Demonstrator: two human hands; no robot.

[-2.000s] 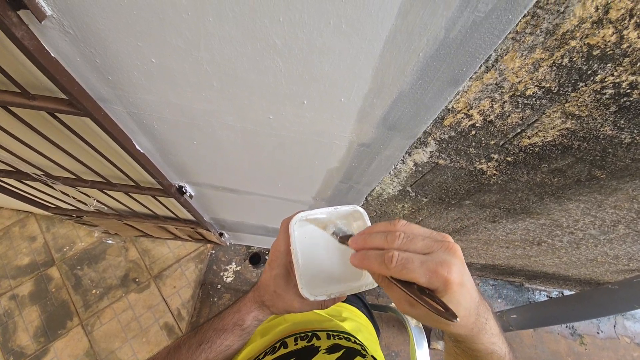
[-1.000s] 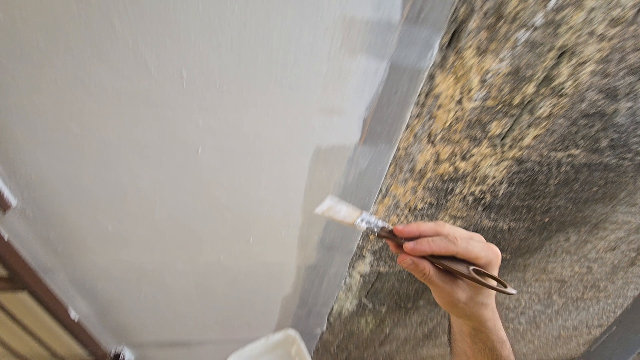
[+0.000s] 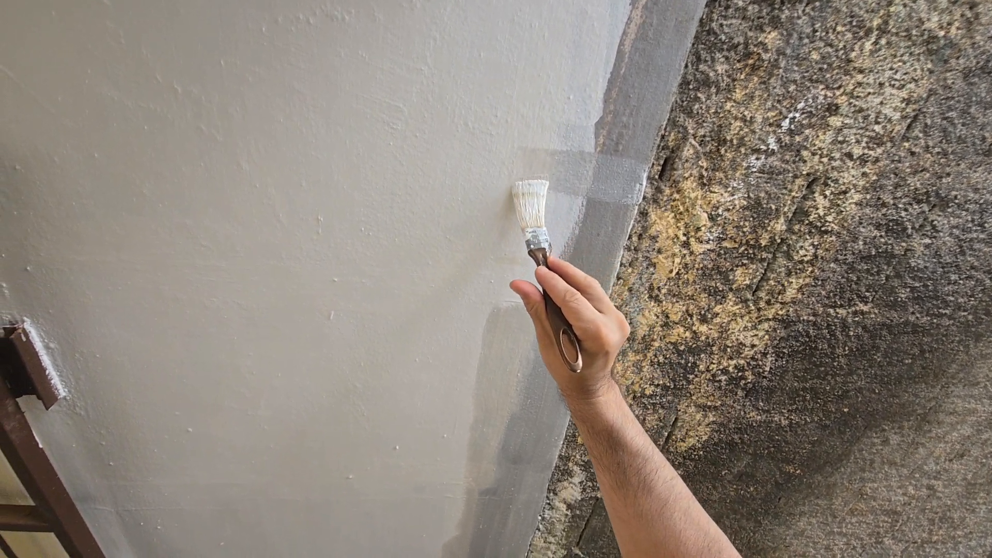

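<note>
My right hand (image 3: 585, 322) holds a paintbrush (image 3: 536, 225) by its brown handle, thumb on the left and fingers on the right. The white-coated bristles point up and lie against or just over the light grey wall (image 3: 271, 232); actual contact is hard to tell. To the right of the bristles runs a darker grey strip (image 3: 612, 221) along the wall's edge, with uneven patches of paint over it. My left hand is out of the frame, and so is the white container.
A rough, stained stone or concrete surface (image 3: 814, 271) borders the wall's right edge. At the lower left stands a brown metal gate or grille frame (image 3: 46, 473), with a bracket (image 3: 35, 364) against the wall and white paint around it.
My right hand has lifted the brush out of the white container and brought it up to the wall, turning the bristles upward. Container and left hand have left the view, which has shifted up the wall.
</note>
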